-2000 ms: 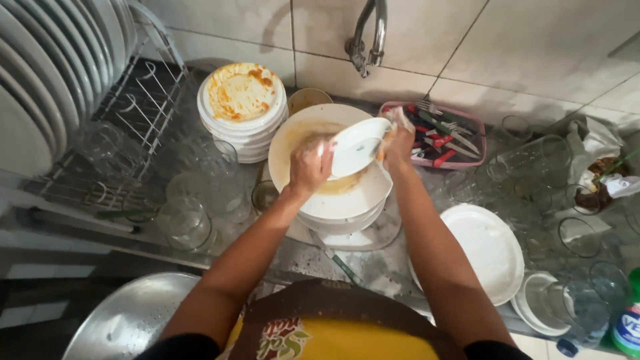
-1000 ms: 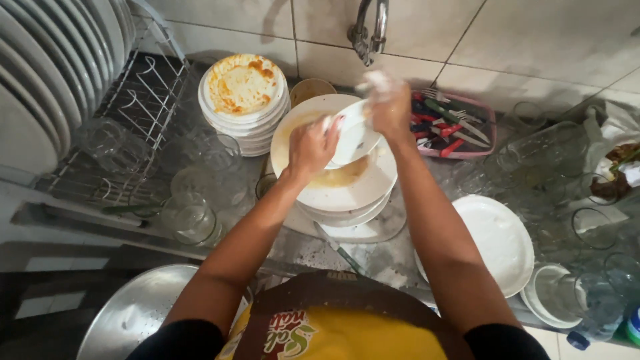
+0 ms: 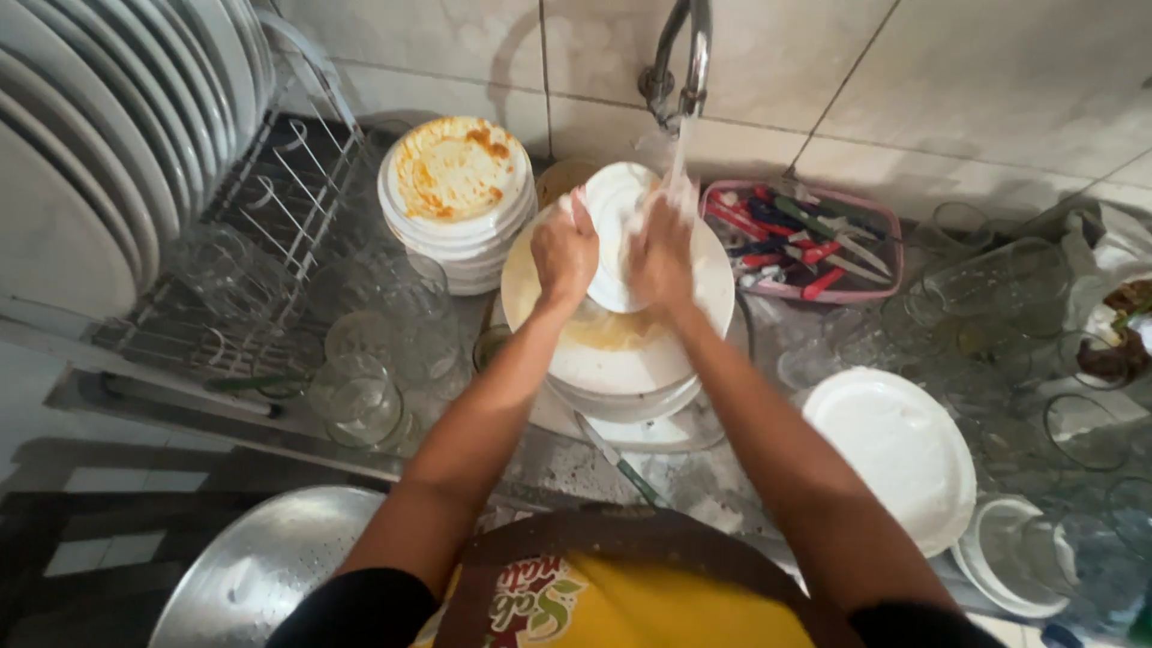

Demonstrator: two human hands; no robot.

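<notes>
My left hand point(image 3: 565, 247) grips the left edge of a small white plate point(image 3: 619, 238), which is tilted over a pile of larger plates. Over its right side lies my right hand point(image 3: 664, 243), blurred by motion; whether it holds a sponge cannot be told. Water runs from the metal faucet point(image 3: 696, 63) onto or close beside that hand. The top large plate point(image 3: 621, 355) beneath carries cloudy yellowish liquid. To the left stands a stack of white plates point(image 3: 463, 171), the top one smeared with orange food.
A pink basket point(image 3: 814, 295) of cutlery sits right of the pile. White plates point(image 3: 891, 454) and many glasses point(image 3: 999, 288) crowd the right side. At left are a wire dish rack point(image 3: 288, 193) and glasses point(image 3: 355, 400). A knife point(image 3: 621, 461) lies in front; a metal bowl point(image 3: 270, 567) is lower left.
The small plate has been turned more upright between my hands. My right hand has dropped from near the faucet onto the plate's right side. Running water now shows beneath the faucet.
</notes>
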